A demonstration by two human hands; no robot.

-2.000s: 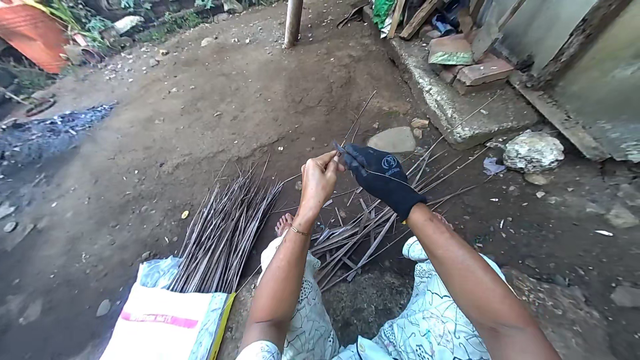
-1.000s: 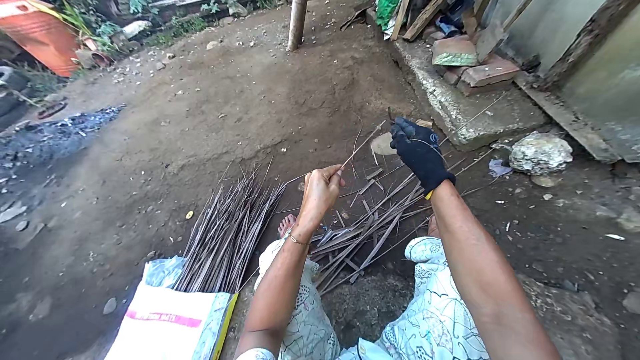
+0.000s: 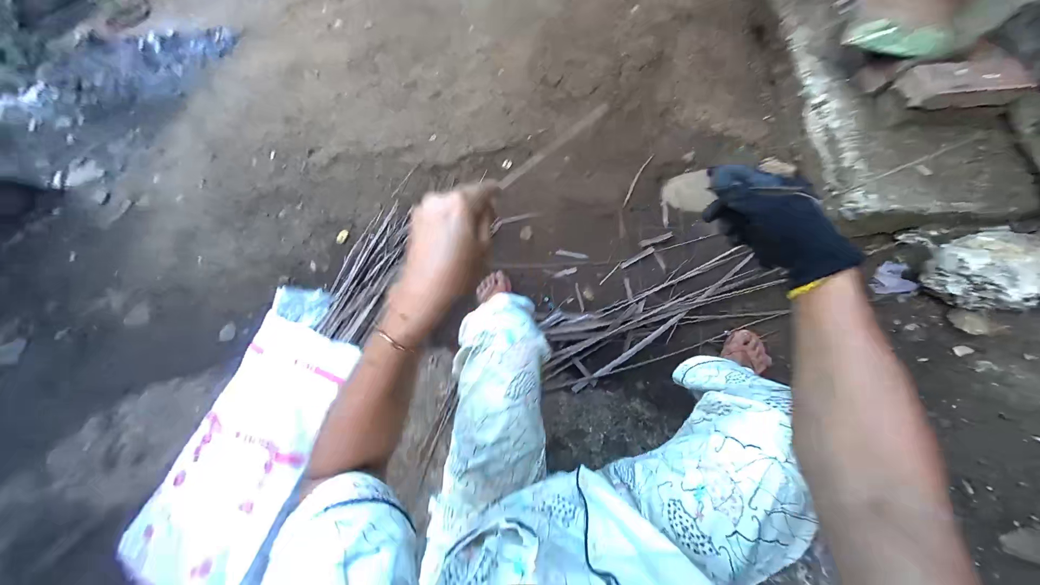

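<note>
My left hand, bare and blurred by motion, is closed around a thin dry strip that points up and to the right. A dark glove covers my right hand, with its fingers curled; whether it holds something is unclear. Beneath the hands, loose dry strips lie on the ground between my feet. A denser bundle of similar strips lies left of my left forearm, its lower end in or against a white printed sack.
A concrete ledge with bricks stands at the upper right. Below it is a whitish rock. A flat stone lies beside the gloved hand. Ash-like debris covers ground at the upper left.
My hands were together two seconds ago and are now well apart. The strip in my left hand slants up and to the right. The view has tilted downward.
</note>
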